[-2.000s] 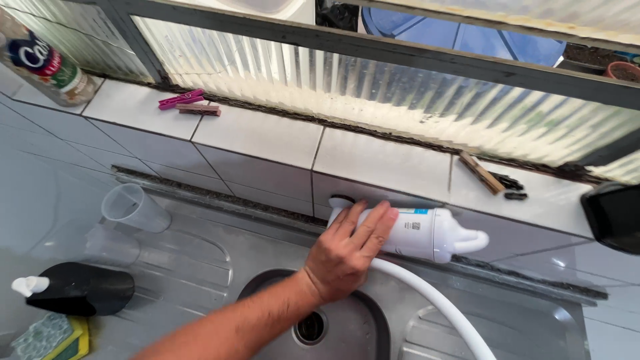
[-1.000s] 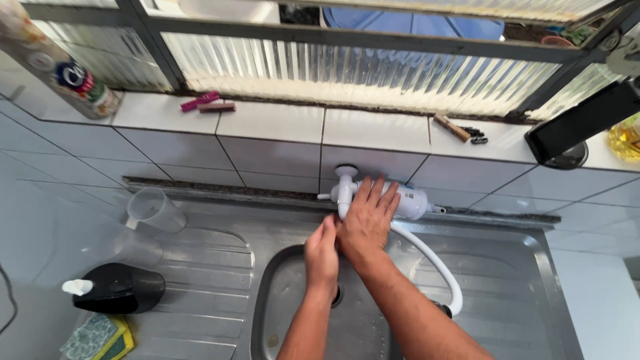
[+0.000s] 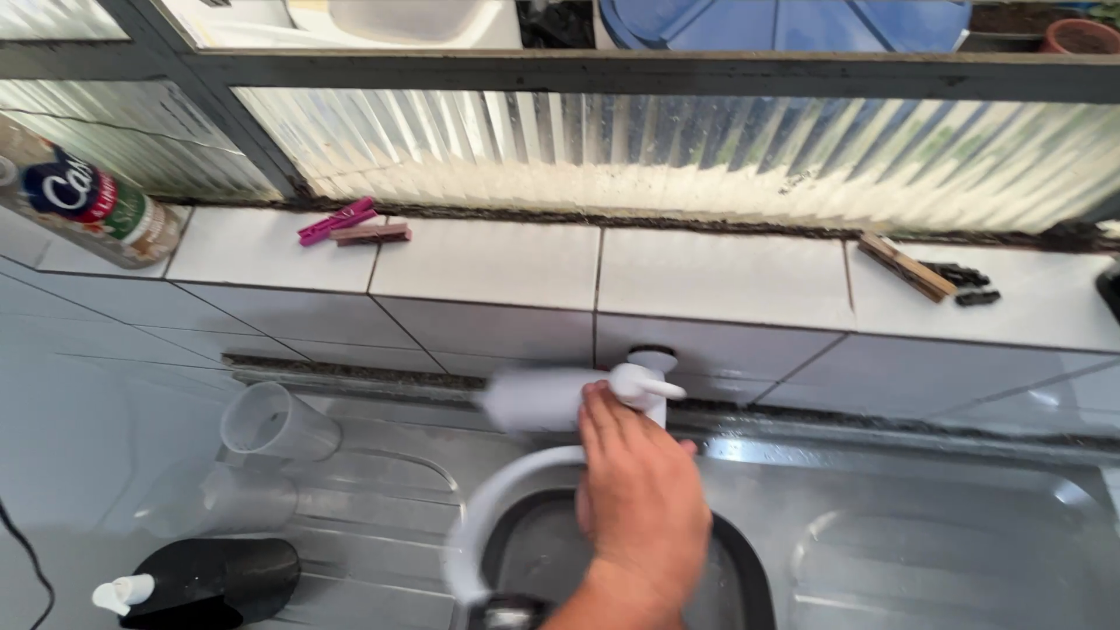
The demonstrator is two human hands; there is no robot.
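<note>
My left hand [image 3: 643,490] reaches up from the bottom edge, its fingers closed about the joint of a white wall-mounted filter tap [image 3: 643,385]. The tap's cylindrical white filter body [image 3: 542,400] points left and is motion-blurred. From the tap area a white flexible hose [image 3: 472,516] curves down over the left side of the sink bowl [image 3: 542,534] to a dark fitting [image 3: 516,612]. My hand hides part of the tap and bowl. My right hand cannot be made out.
Left on the steel drainboard are a translucent plastic cup [image 3: 280,422] and a black dispenser with white pump [image 3: 210,582]. The tiled ledge [image 3: 490,262] holds a plastic bottle [image 3: 87,197], magenta clothespins [image 3: 337,220], a wooden clothespin [image 3: 906,267] and black pieces [image 3: 962,280], below a ribbed-glass window.
The filter body and hose have swung from the right of the tap to its left. My right hand, on the filter a second ago, is no longer visible.
</note>
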